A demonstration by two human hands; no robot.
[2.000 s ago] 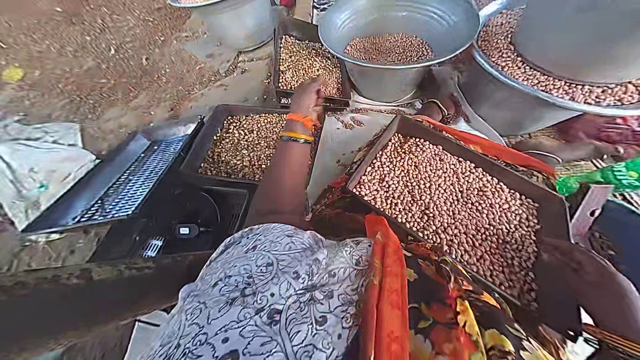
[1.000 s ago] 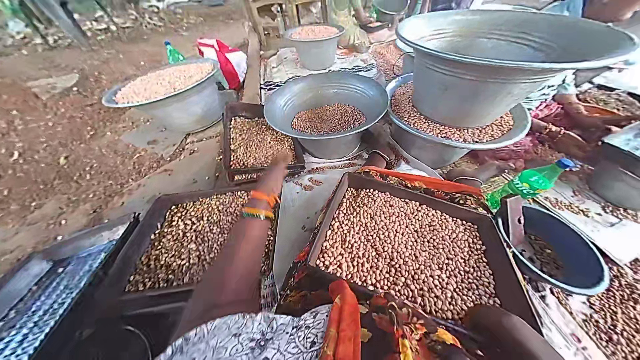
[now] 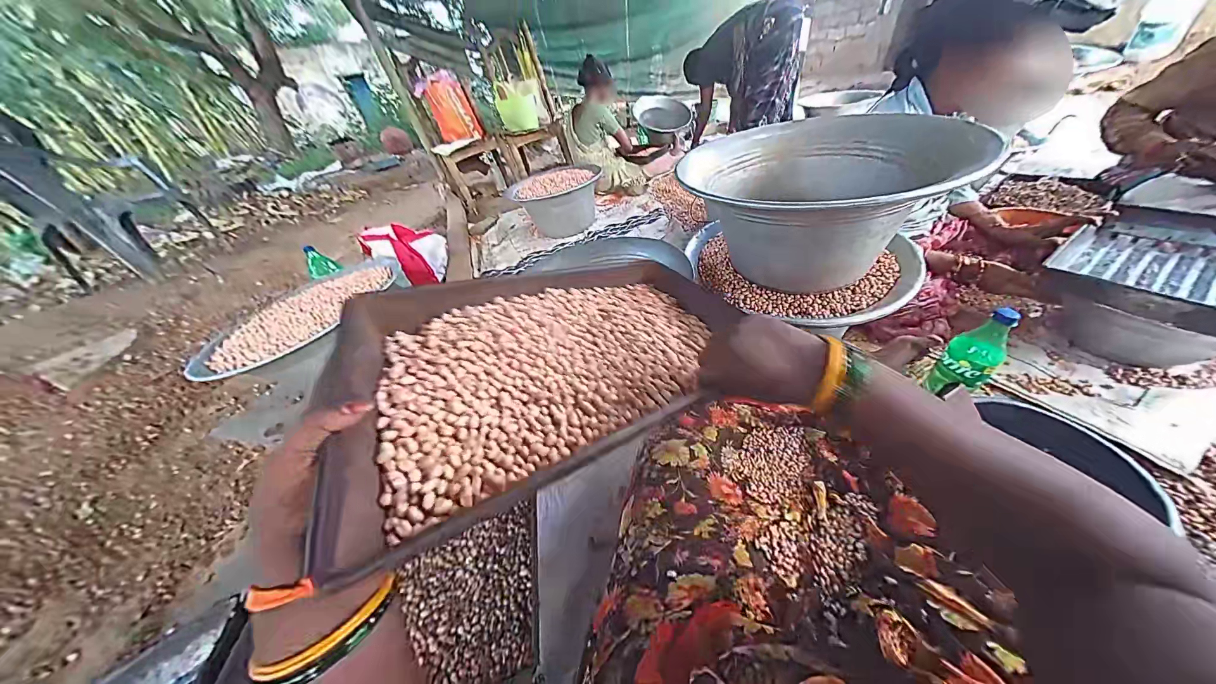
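My left hand [image 3: 313, 475] holds the left end of a dark shallow tray [image 3: 328, 408], which is raised and tilted in front of me. My right hand [image 3: 765, 359] grips its right end. Pale pinkish-brown shelled nuts, like peanuts, [image 3: 532, 385] fill most of the tray. Under it, part of another tray's load of darker nuts [image 3: 470, 598] shows. More loose nuts [image 3: 798, 513] lie on the floral cloth [image 3: 684, 551] over my lap. The tray partly hides a metal basin [image 3: 617, 252] behind it.
A large metal basin [image 3: 807, 214] stands on nuts in a wider basin [image 3: 912, 275]. To the left is a basin of nuts [image 3: 199, 370]. At the right are a green bottle [image 3: 974, 351], a dark tub [image 3: 1092, 446] and a person's arm [image 3: 993, 275]. Other people work behind.
The tray of pale nuts has come up from my lap. My left hand has left the small far tray and now holds the raised tray. The view has tipped upward.
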